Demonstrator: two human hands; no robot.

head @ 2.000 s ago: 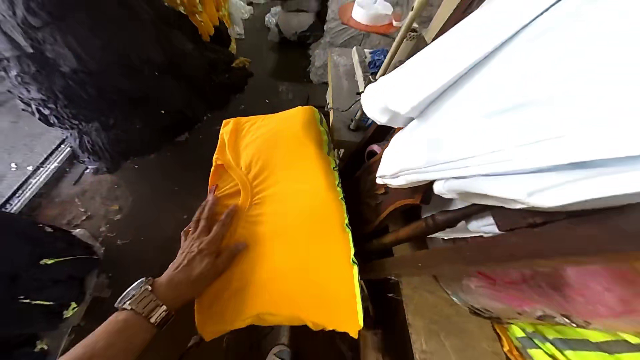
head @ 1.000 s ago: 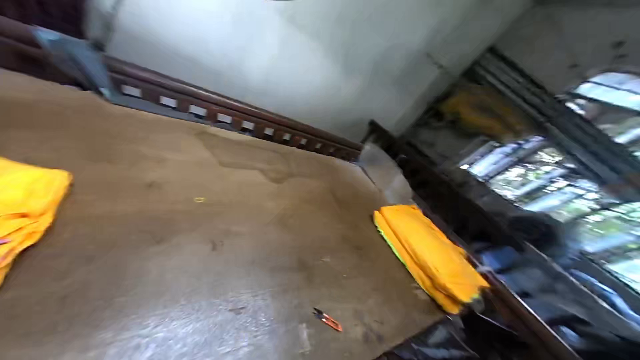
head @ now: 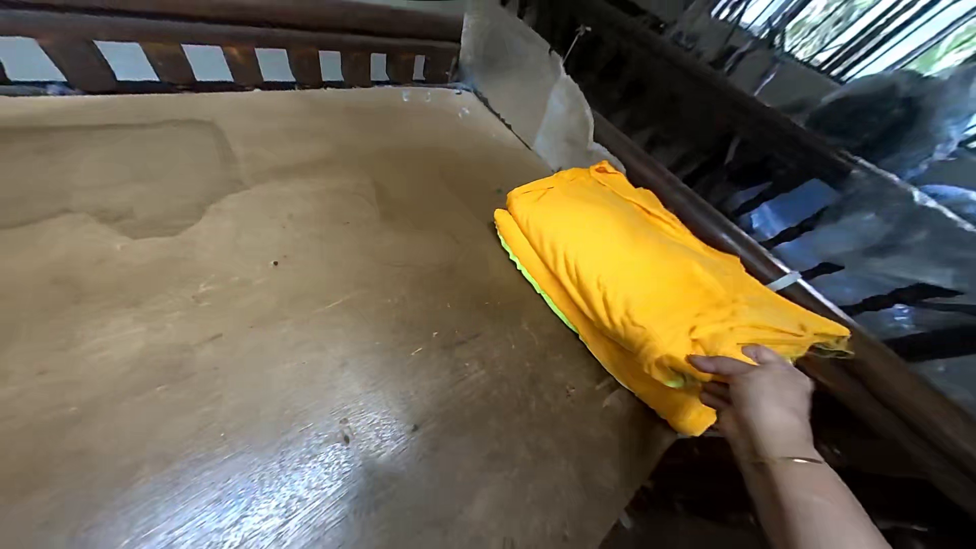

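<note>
Two folded orange cloths lie one on the other at the right edge of a brown tabletop. The upper orange cloth (head: 610, 252) is rumpled, and one corner of it reaches over the dark wooden rail. Below it the lower orange cloth (head: 610, 351) shows a bright green edge. My right hand (head: 751, 389), with a thin bangle at the wrist, holds the near end of the upper cloth between its fingers, some of them hidden under the fabric. My left hand is out of view.
The brown tabletop (head: 305, 305) has worn, shiny patches. A slatted wooden rail (head: 229, 65) runs along its far side, and a dark wooden rail (head: 686, 198) along the right. A greyish sheet (head: 526, 84) stands at the far corner. Beyond the right rail is translucent plastic (head: 915, 229).
My left hand, on an orange cloth two seconds ago, is gone from view. My right hand has come in at the lower right. The view has swung to the tabletop.
</note>
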